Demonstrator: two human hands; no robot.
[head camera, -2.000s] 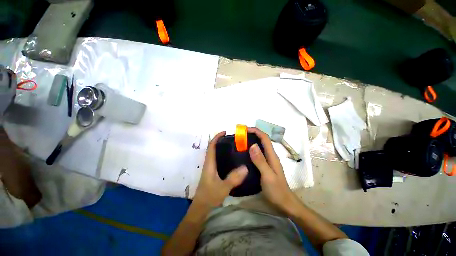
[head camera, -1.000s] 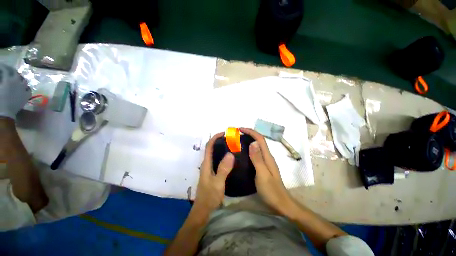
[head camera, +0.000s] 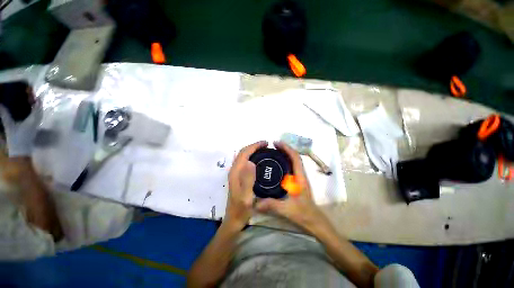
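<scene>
A black speaker (head camera: 268, 173) is held between my two hands over the front edge of the white work paper (head camera: 197, 146). Its round end with a pale logo and ring faces up. Its orange carrying strap (head camera: 291, 184) is on the right side, by my right fingers, and is blurred. My left hand (head camera: 242, 181) grips the left side of the speaker. My right hand (head camera: 297, 194) grips its right side and front. The speaker hides its own underside and parts of my fingers.
A brush (head camera: 307, 151) lies beyond my right hand, with white gloves or cloths (head camera: 380, 138) further right. Speakers (head camera: 462, 160) and a black box (head camera: 418, 181) stand at right. More speakers are on the green conveyor (head camera: 220, 39). Metal-topped containers (head camera: 116, 119) and a neighbour's arm (head camera: 34, 191) are left.
Both hands have turned the speaker so its logo end faces up, and the strap has moved from the top to the right side. The conveyor speakers have shifted left in view.
</scene>
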